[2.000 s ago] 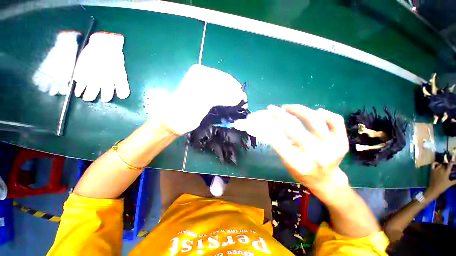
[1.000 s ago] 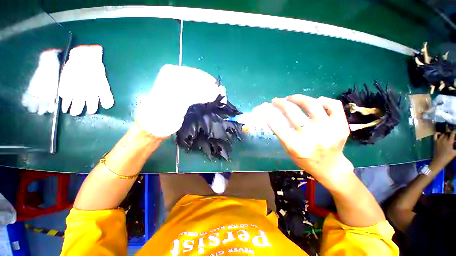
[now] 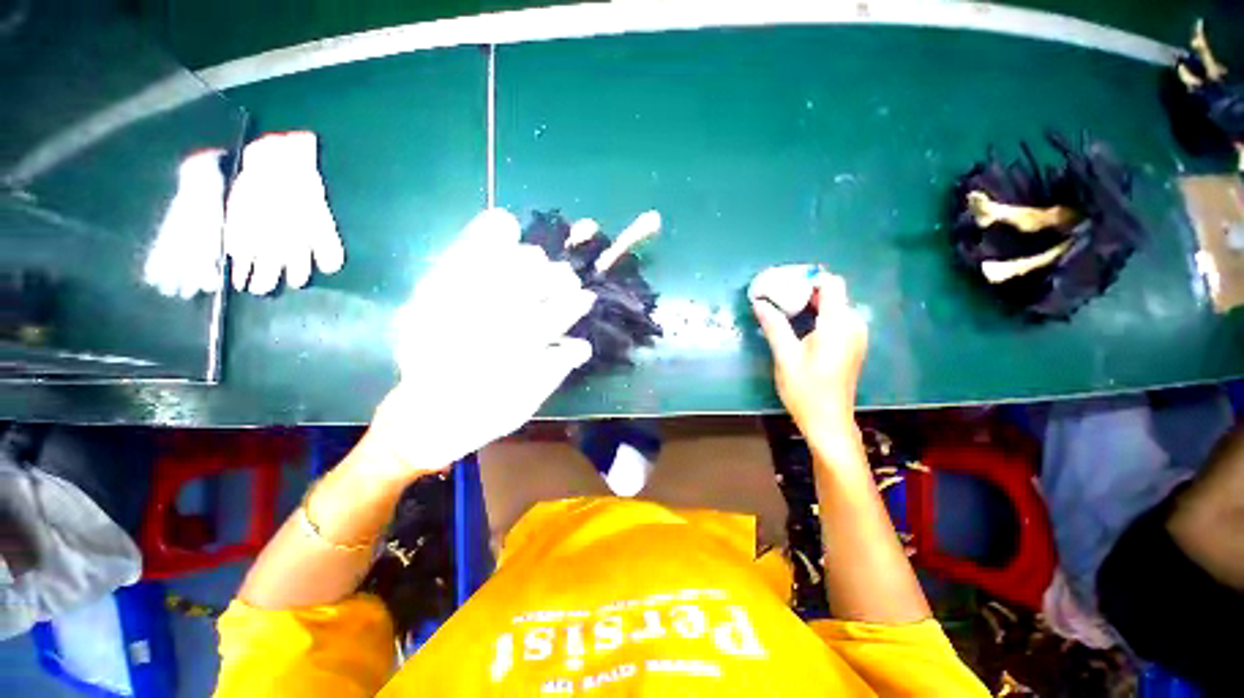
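Observation:
My left hand [image 3: 484, 334], in a thick white glove bleached by glare, holds a black tufted piece [image 3: 621, 307] on the green bench. Two beige stems [image 3: 630, 241] stick out of its upper side. My right hand [image 3: 821, 352] is bare and holds a small white glue bottle [image 3: 787, 288] at the bench surface, right of the piece and apart from it. A bit of blue shows near the fingertips. The fingers of my left hand partly cover the left side of the piece.
Another black piece with two beige stems [image 3: 1016, 235] lies right. More dark pieces [image 3: 1213, 102] and a tan pad [image 3: 1217, 225] are at far right. Spare white gloves [image 3: 283, 211] lie left beside a dark-edged clear panel [image 3: 109, 259]. Red stools [image 3: 989, 525] stand below the bench.
The bottle has moved right, away from the black piece, and my right hand has lowered to the bench. The held piece now shows its beige stems upward. The clear panel shows more at left.

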